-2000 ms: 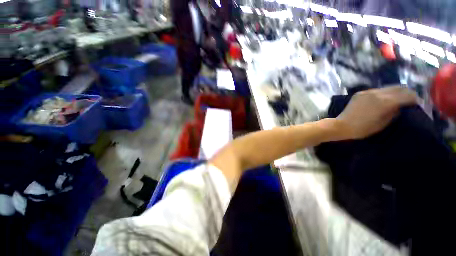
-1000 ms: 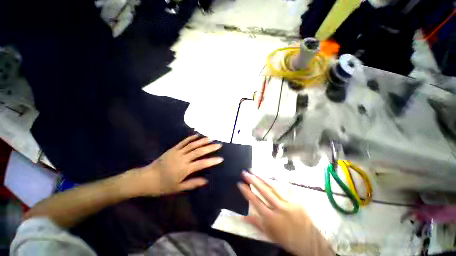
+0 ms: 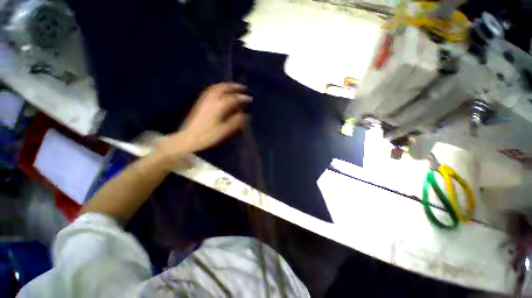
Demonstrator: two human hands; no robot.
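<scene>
A large near-black garment panel (image 3: pixel 291 137) lies on the white table, its right end by the sewing machine's (image 3: pixel 402 87) lit needle area. Its notched edge faces the machine, and a corner points to the table's front edge. A black heap of cut pieces (image 3: pixel 157 46) lies at the upper left. My left hand (image 3: pixel 219 116) is on the dark cloth left of the panel, fingers bent and blurred; whether it pinches cloth is unclear. My right hand is not in view. A faint brownish streak crosses the panel.
Scissors with green and yellow loops (image 3: pixel 448 198) lie right of the needle. Yellow cord (image 3: pixel 429 20) coils on the machine top. A red crate (image 3: pixel 35 139) with a white board (image 3: pixel 69 166) stands left, below the table's front edge (image 3: pixel 233 187). A motor-like round part (image 3: pixel 44 26) is upper left.
The view has turned, and the machine head now shows nearer. My left hand has moved off the panel's right part, up and left. My right hand has left the view. The panel now reaches the needle area.
</scene>
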